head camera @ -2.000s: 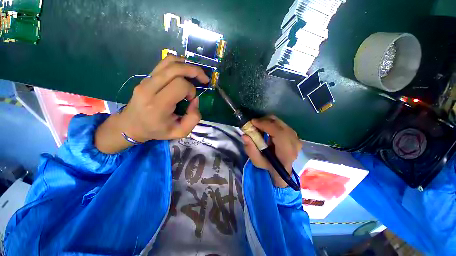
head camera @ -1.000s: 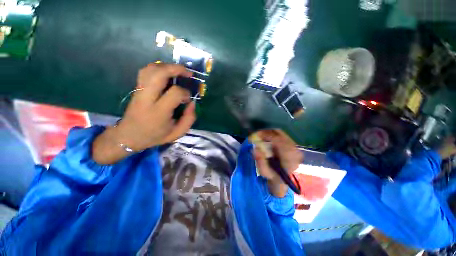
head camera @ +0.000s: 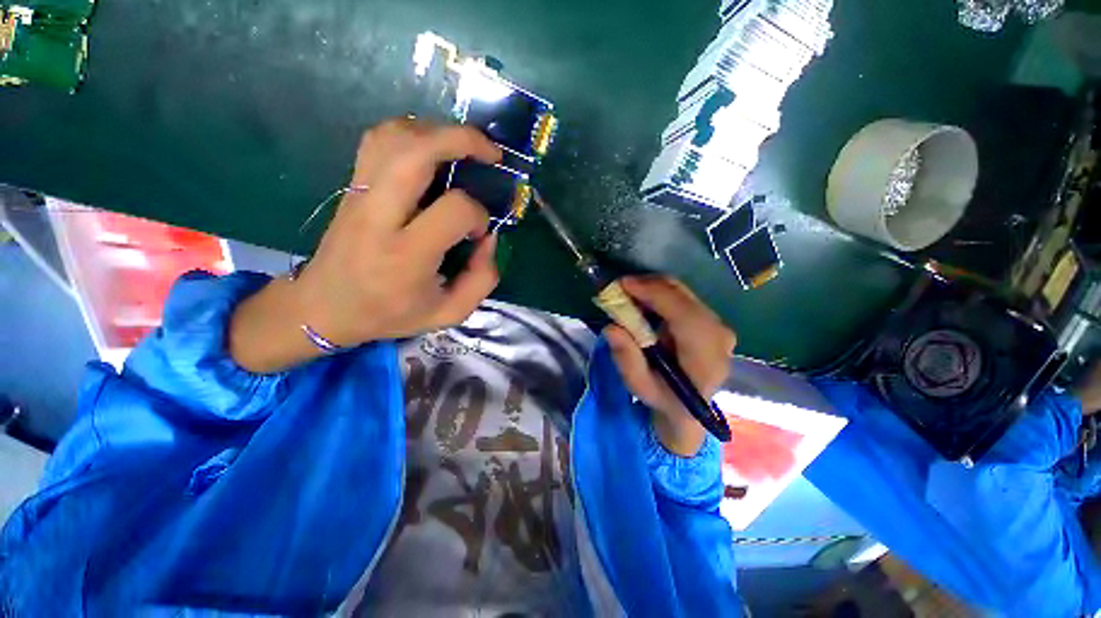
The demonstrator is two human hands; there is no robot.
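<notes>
My right hand [head camera: 671, 350] holds the soldering iron [head camera: 625, 316] by its tan wrapped grip. The iron's tip is at the orange-gold strip of the nearer LCD module [head camera: 487, 190]. My left hand [head camera: 405, 235] is over the module's left side, with thumb and fingers bent around it; thin solder wire [head camera: 328, 203] trails behind the fingers and a short end shows near the module. A second LCD module [head camera: 507, 117] lies just beyond it, with a pale flex tab at its upper left. Green board shows partly below my left fingers.
A long stack of LCD modules [head camera: 729, 118] and two loose modules [head camera: 751, 249] lie to the right. Farther right are the whitish cup [head camera: 849, 181] with silvery material and a black fan [head camera: 945, 365]. Green boards [head camera: 48, 46] lie far left. Another person's blue sleeve [head camera: 954, 495] shows lower right.
Since one second ago, the iron's tip has moved left and up to the nearer module's gold strip. My left hand stays at that module. The whole view has shifted.
</notes>
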